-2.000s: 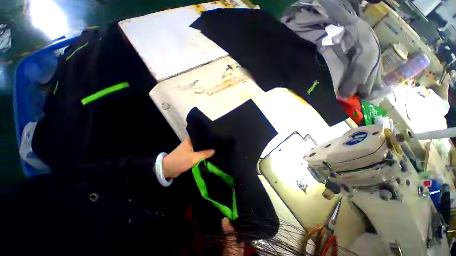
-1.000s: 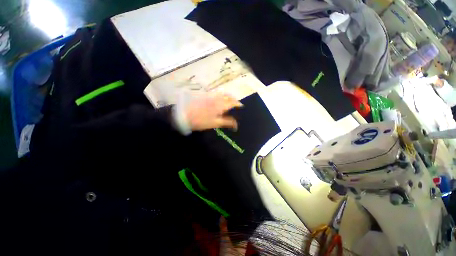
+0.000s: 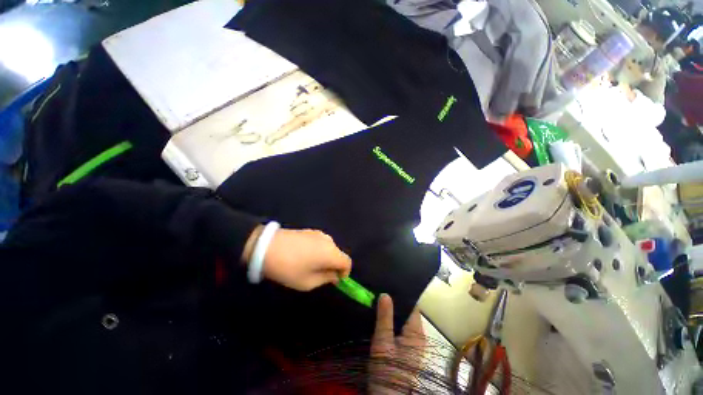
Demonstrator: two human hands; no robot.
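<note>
A black garment panel [image 3: 308, 185] lies spread flat over the machine table, with small green "Supermiami" lettering. A bright green strip [image 3: 355, 292] shows at its lower part. My left hand [image 3: 304, 259], with a white band at the wrist, has its fingertips closed on the upper end of the green strip. My right hand [image 3: 395, 332] is at the bottom, partly hidden by hair strands, with its fingers apart and laid on the panel at the strip's lower end. The sewing machine head [image 3: 512, 216] stands just right of the panel.
Scissors [image 3: 487, 347] with orange handles lie on the machine bed near my right hand. A second black panel [image 3: 385, 62] lies at the far side, with grey cloth [image 3: 516, 54] beyond. A black pile with a green strip [image 3: 96, 163] is at left. A white board [image 3: 193, 58] extends the table.
The panel is now spread flat with its lettering in full view. My left hand has moved down from the panel's upper part to the green strip. The view has shifted, too.
</note>
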